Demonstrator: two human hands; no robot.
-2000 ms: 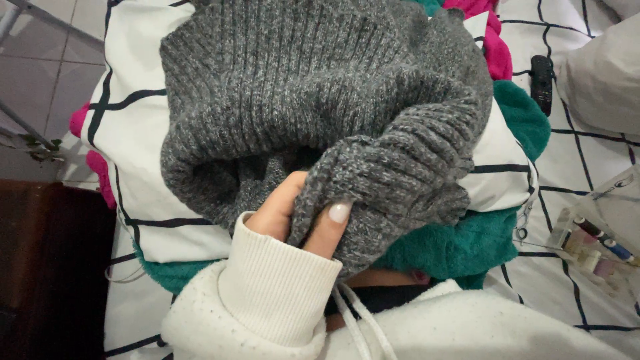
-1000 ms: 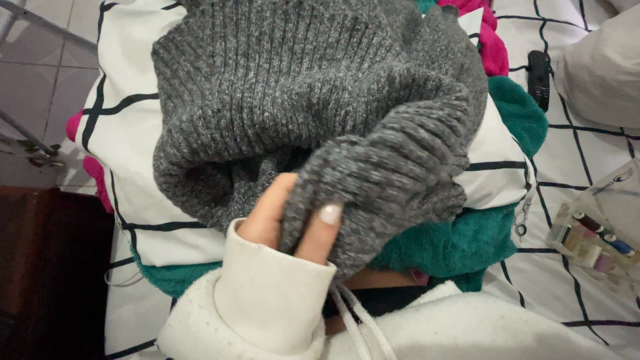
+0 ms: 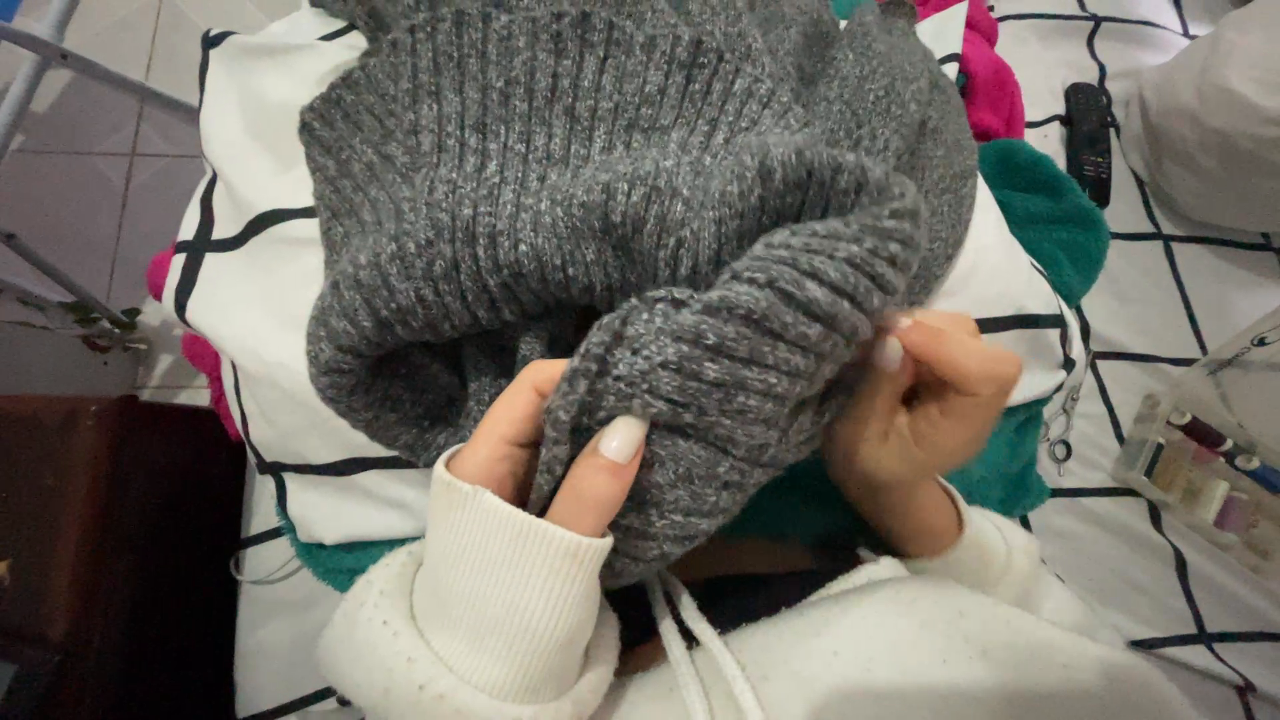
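A grey ribbed knit garment [image 3: 600,150] lies bunched over a white cushion or cloth with black lines [image 3: 270,370] in front of me. My left hand [image 3: 560,450] pinches the folded edge of the knit, thumb on top and the fingers partly inside the fold. At the right side of the same fold, my right hand [image 3: 915,400] has its thumb and forefinger pressed together against or close by the knit. Whether anything thin, such as a needle or thread, sits between those fingertips cannot be seen.
Teal plush fabric [image 3: 1045,215] and pink fabric [image 3: 990,75] show beneath. Small scissors [image 3: 1060,435] lie at the right, near a clear box [image 3: 1150,445] with thread spools. A black remote control [image 3: 1088,145] rests on the checked bedding. Dark brown furniture [image 3: 120,550] stands lower left.
My right hand, out of sight in both earlier frames, has come into view at the right of the fold. My left hand keeps its pinch on the knit edge.
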